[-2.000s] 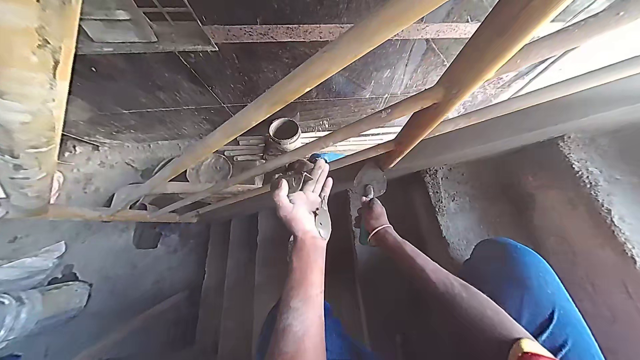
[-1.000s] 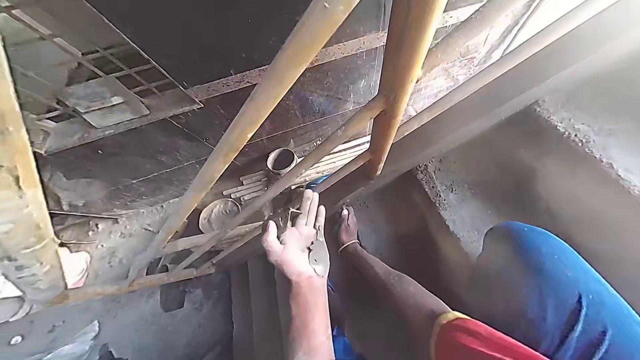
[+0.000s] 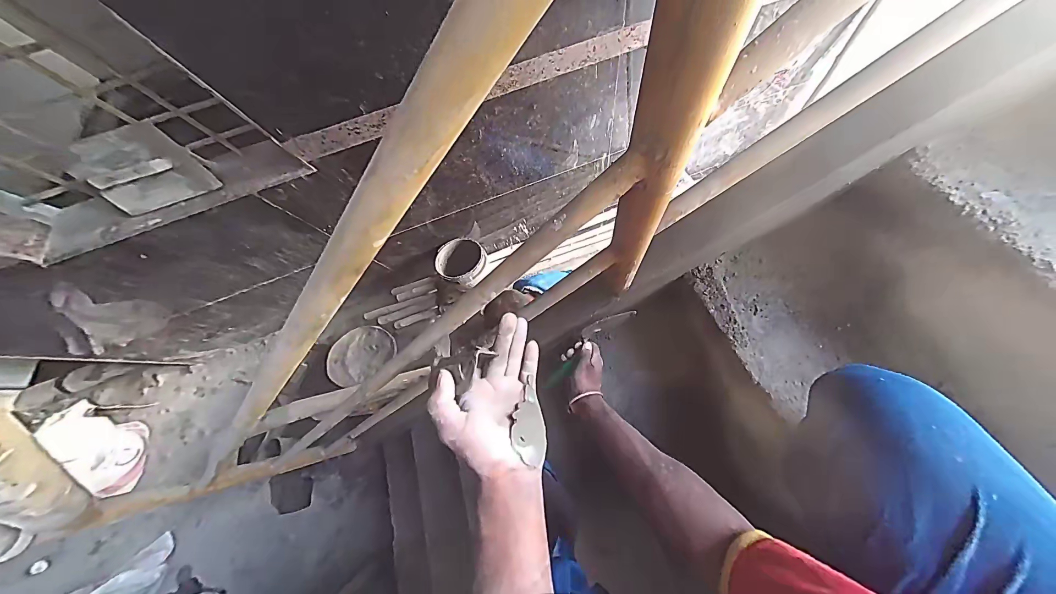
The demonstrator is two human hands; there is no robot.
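Observation:
My left hand (image 3: 495,412) is palm up with its fingers spread. A patch of wet grey cement paste (image 3: 528,433) rests along the little-finger side of its palm. To the right, my right hand (image 3: 586,371) grips a small trowel; its thin blade (image 3: 610,322) shows nearly edge-on beyond the fingers, and part of its green handle (image 3: 563,370) shows beside them. The trowel is just beyond the lower stair edge, near the foot of a yellowish post (image 3: 660,140). The fingers hide part of the handle.
Yellowish diagonal rails (image 3: 396,157) cross in front of me. Behind them are an open cylindrical container (image 3: 460,260), a round dish-like thing (image 3: 361,356) and several short rods (image 3: 404,304). Concrete steps (image 3: 412,511) descend below; a rough-edged step (image 3: 742,330) is at right. My blue-clad knee (image 3: 891,470) is at lower right.
The trowel blade showed broadly two seconds ago and now appears nearly edge-on. My left hand remains palm up with the paste on it. The view has shifted.

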